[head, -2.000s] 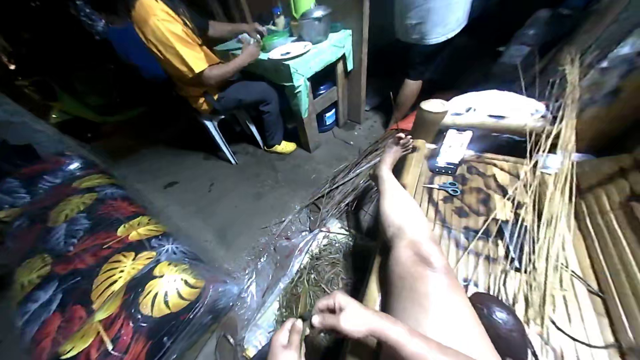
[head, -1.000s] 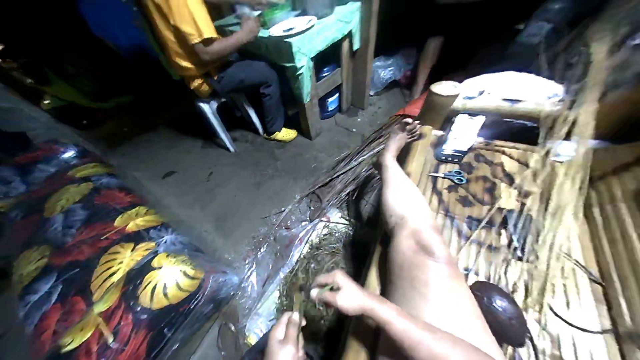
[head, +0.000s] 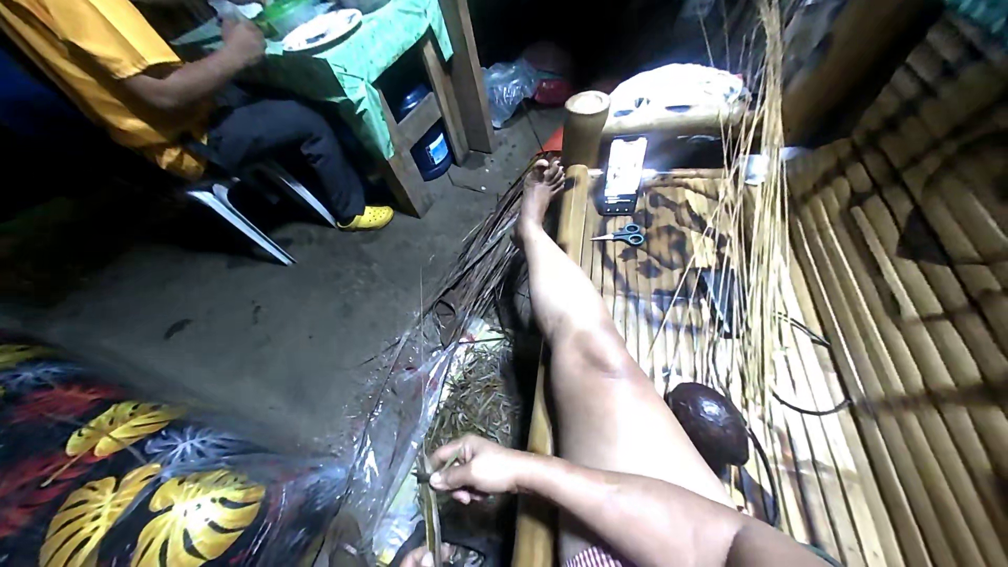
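Note:
My right hand [head: 476,468] is closed at the lower middle, with a small dark piece, perhaps a blade, between thumb and fingers. It is against a narrow green-brown plant strip [head: 430,504] standing roughly upright. Lower down, at the frame's bottom edge, my left hand [head: 429,556] pinches the strip's lower part; most of this hand is cut off. Behind the hands lies a heap of plant shavings [head: 480,394] on clear plastic sheeting [head: 394,402]. Long dry stalks [head: 488,256] lie beyond it, beside my outstretched leg.
On the bamboo bench [head: 819,472] are scissors [head: 622,235], a phone [head: 624,177], a dark rounded object [head: 709,425] and a bundle of pale thin strips [head: 768,197]. A person [head: 102,71] sits at a cloth-covered table [head: 378,47]. Leaf-patterned fabric [head: 142,488] fills the lower left.
The standing person at the back, seen two seconds ago, is out of view. My right hand remains beside the strip, while my left hand now shows only at the bottom edge.

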